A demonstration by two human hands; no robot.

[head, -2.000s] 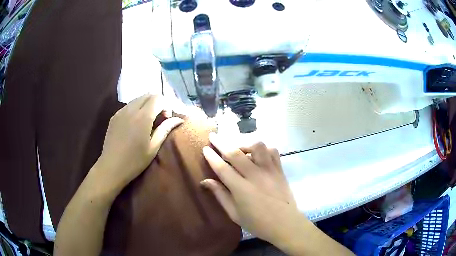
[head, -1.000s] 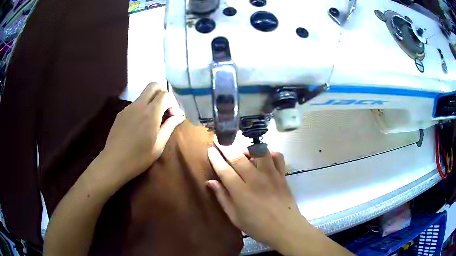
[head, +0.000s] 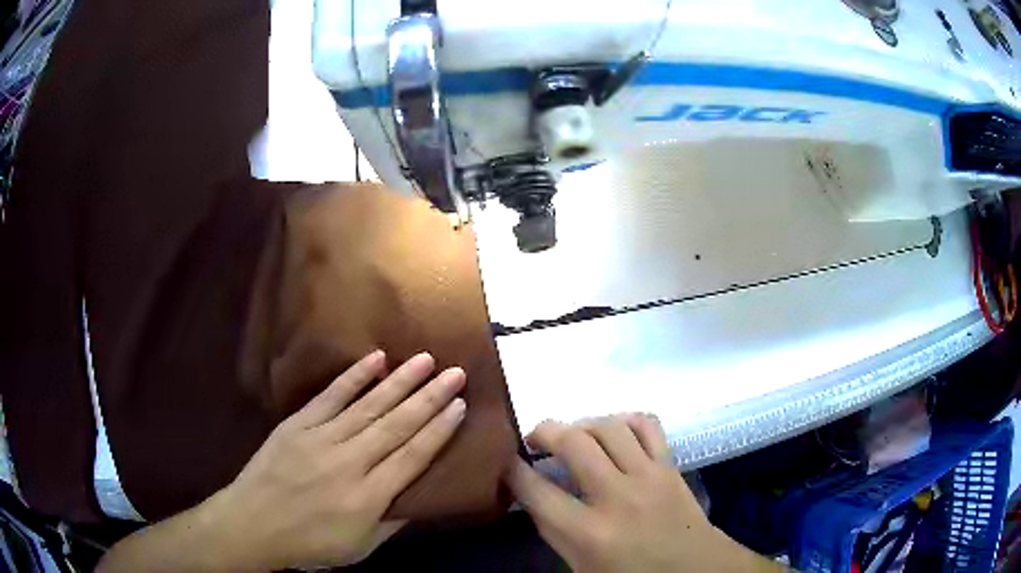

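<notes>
The brown cloth (head: 381, 269) lies flat under the head of the white sewing machine (head: 493, 45), its right edge running down from the needle area to the table's front edge. My left hand (head: 347, 459) lies flat on the cloth, fingers spread a little. My right hand (head: 605, 481) is at the cloth's lower right corner, with thumb and fingers curled at its edge; it seems to pinch the corner. The presser foot and needle are hidden behind the shiny upright guard (head: 420, 112).
More dark brown cloth (head: 123, 202) spreads over the left of the table. A measuring tape strip (head: 784, 414) runs along the front edge. A blue plastic crate (head: 896, 515) stands below at the lower right. Red cable hangs at the far right.
Both hands have moved from beside the needle down toward the front edge. The cloth between them now lies flatter, with its right edge straight. The camera view has shifted too.
</notes>
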